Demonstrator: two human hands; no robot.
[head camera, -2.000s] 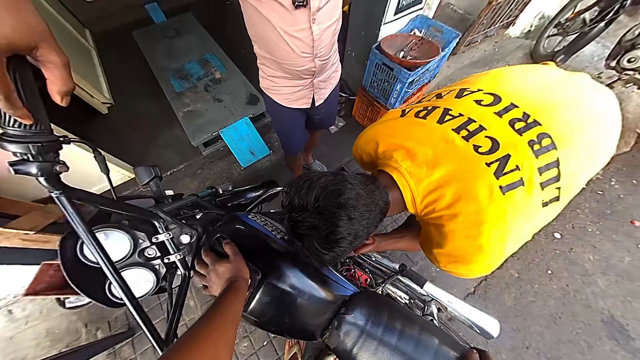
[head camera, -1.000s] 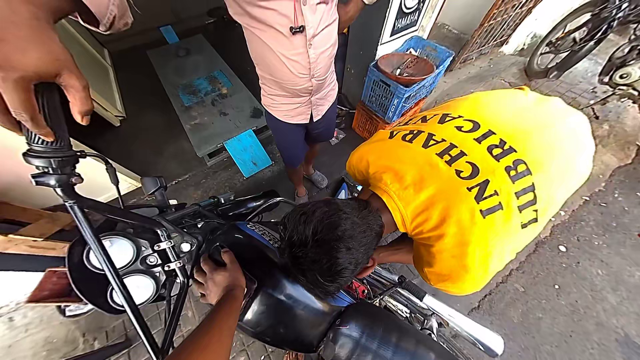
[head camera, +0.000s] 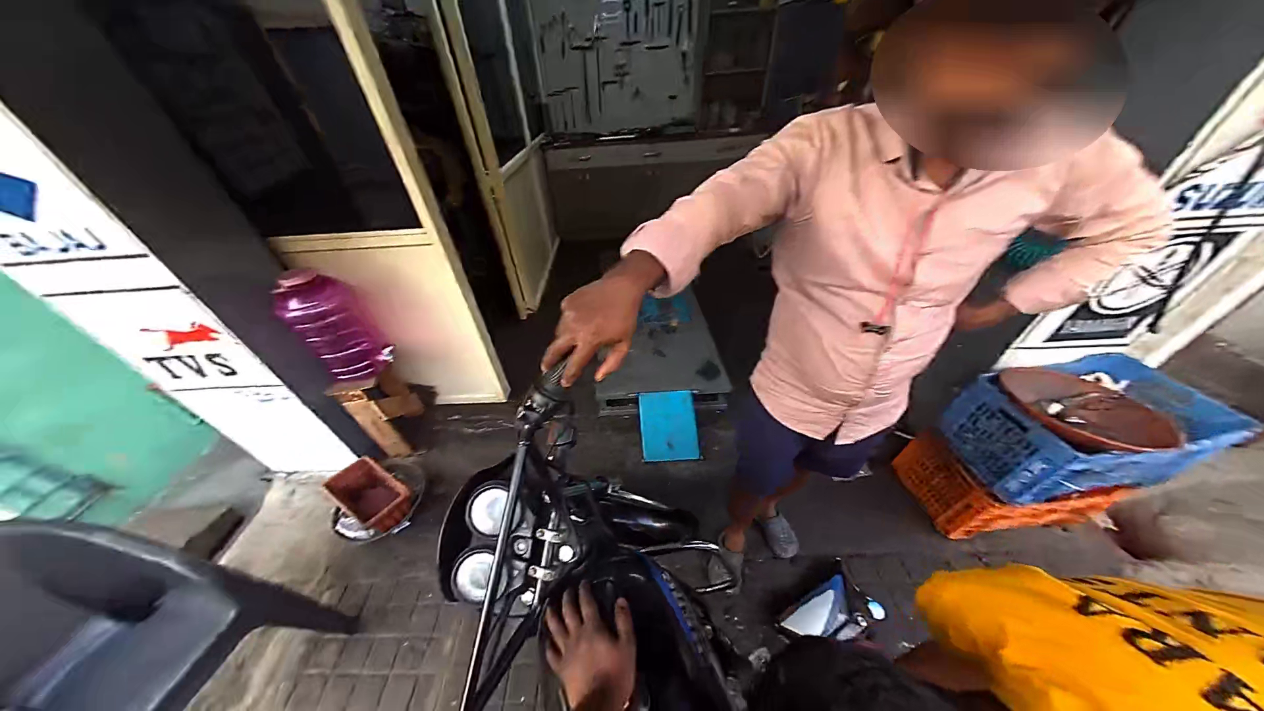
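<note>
My left hand (head camera: 592, 647) lies palm down with fingers spread on the black fuel tank (head camera: 647, 627) of a motorcycle, close behind the handlebar clamps. Nothing is held in it. My right hand is out of view. Left of the tank are two round instrument dials (head camera: 489, 511) and the long handlebar (head camera: 509, 513). At the bar's far end, a co-worker's hand (head camera: 597, 321) rests over the rubber grip (head camera: 553, 380). Another co-worker in a yellow shirt (head camera: 1076, 632) bends beside the motorcycle at the lower right; that person's hands are hidden.
The co-worker in a pink shirt (head camera: 849, 257) stands beyond the motorcycle. At right, a blue crate (head camera: 997, 444) sits on an orange crate (head camera: 948, 494). A grey plastic chair (head camera: 188, 592) is at lower left, near a small red-brown container (head camera: 367, 494). Behind are a low metal platform (head camera: 681, 346) and open doors.
The view has swung up and left, bringing the chair and doorway into sight. My left hand remains on the tank, and the co-worker's hand remains at the handlebar grip.
</note>
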